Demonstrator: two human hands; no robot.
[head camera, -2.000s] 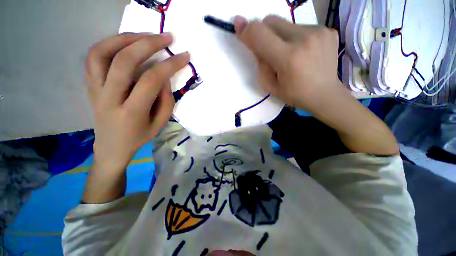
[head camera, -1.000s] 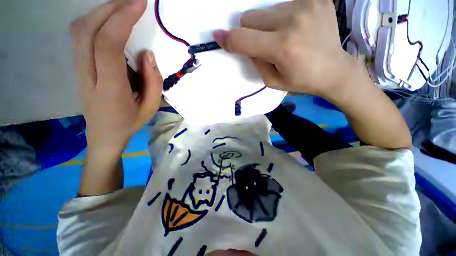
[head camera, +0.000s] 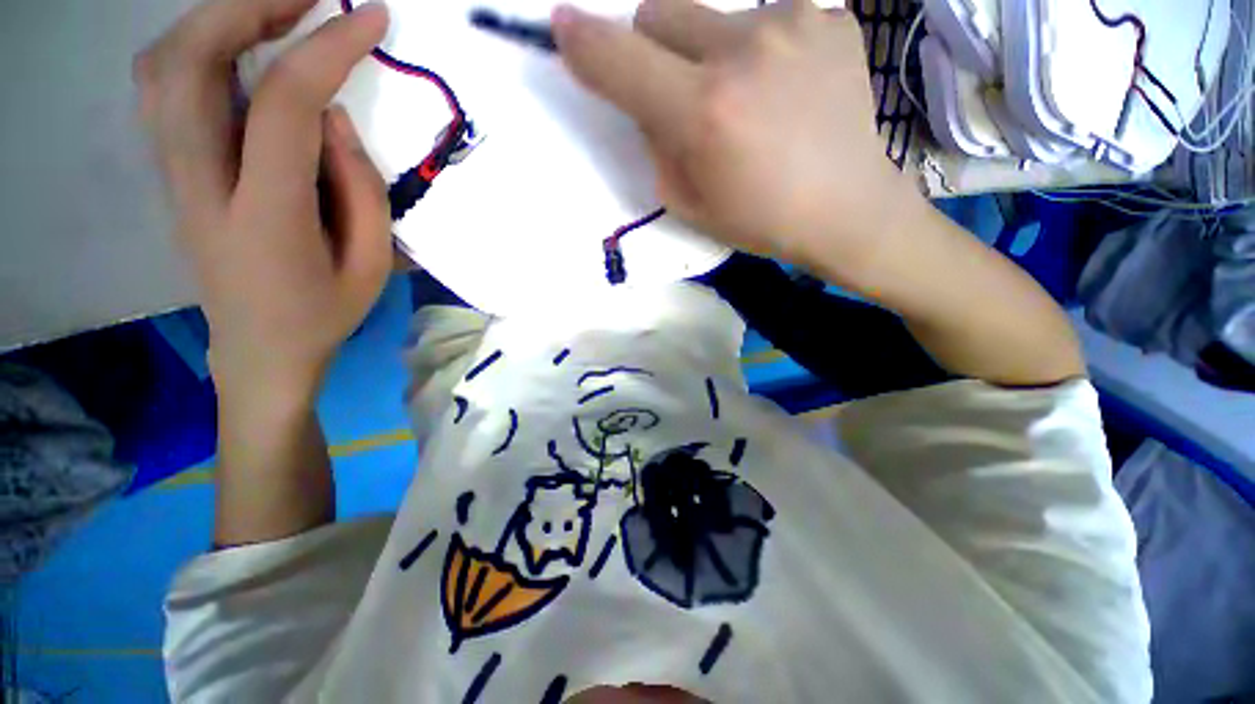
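Observation:
The white housing panel (head camera: 530, 179) lies at the bench's front edge, its upper part cut off by the frame. A red and dark wire (head camera: 430, 79) curves across its left side to a dark connector with red (head camera: 420, 176). A short wire ends in a small dark piece (head camera: 614, 257) near the front edge. My right hand (head camera: 757, 124) holds the slim black tweezers (head camera: 512, 26) above the panel, tip pointing left. My left hand (head camera: 275, 165) is at the panel's left edge, fingertips at the wire near the top; whether it grips anything is unclear.
Stacked white housings (head camera: 1025, 83) with wires and white cords stand at the right. A dark perforated tray (head camera: 895, 69) lies between them and my right hand. The grey bench (head camera: 83, 179) extends left.
The tweezers' tip has left the wire bend near the connector and moved up and left. My left hand's fingertips have come down to the wire. The whole view has shifted, moving the panel left.

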